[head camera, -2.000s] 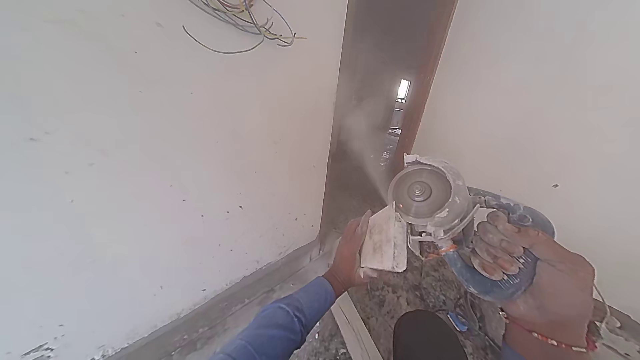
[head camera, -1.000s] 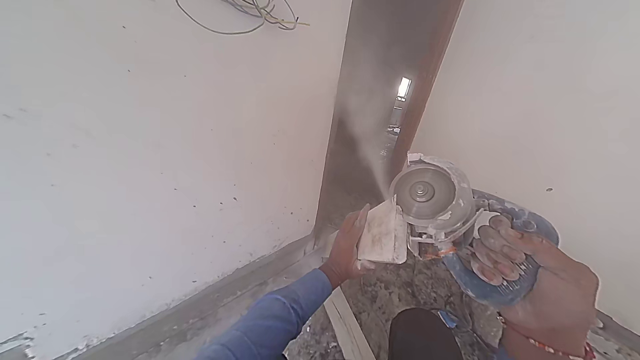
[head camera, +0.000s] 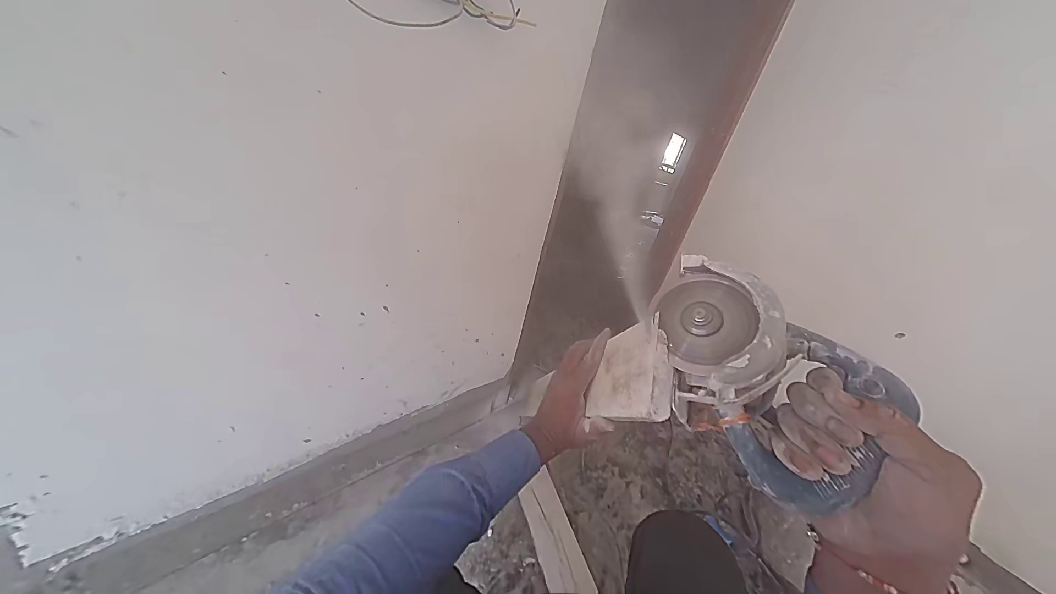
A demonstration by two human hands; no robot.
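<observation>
My right hand grips the blue body of a handheld circular cutter, held up at the right. Its round blade faces me, partly ringed by a dusty metal guard. My left hand holds a small pale tile piece, dusty, by its left side. The piece's right edge meets the blade's left side, where a plume of dust shoots up and to the left. The lower fingers of my left hand are partly behind the piece.
White walls stand on the left and right. Between them is a dim doorway with a reddish-brown frame. Loose wires hang at the top. A pale strip lies on the rough, dirty floor, near my knee.
The dust plume has spread more thickly up through the doorway. Both hands keep their holds, with blade and piece still together.
</observation>
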